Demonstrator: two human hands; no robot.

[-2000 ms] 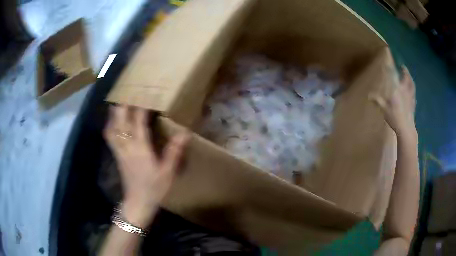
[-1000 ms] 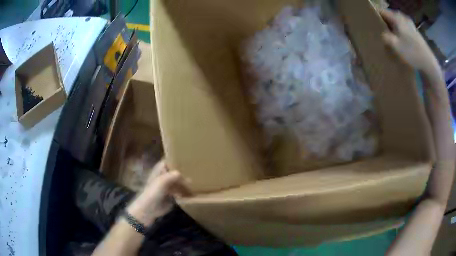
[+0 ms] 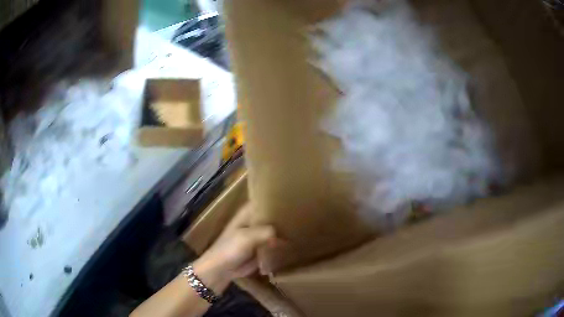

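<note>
A large open cardboard box (image 3: 290, 142) fills the middle and right of the view, tilted. Many whitish fan blades (image 3: 402, 117) lie heaped inside it, blurred. My left hand (image 3: 244, 244), with a bracelet at the wrist, grips the box's near left corner, fingers closed on the edge. My right hand is not in the picture.
The white table (image 3: 93, 241) is at left, with a blurred heap of whitish blades (image 3: 74, 139) on it. A small open tray (image 3: 170, 136) with dark bits stands near its edge. Another carton (image 3: 216, 207) is partly seen below the held box.
The view has turned left, so the tray appears further right and the blade heap on the table shows. The box sits further right in view. My right hand has left the picture.
</note>
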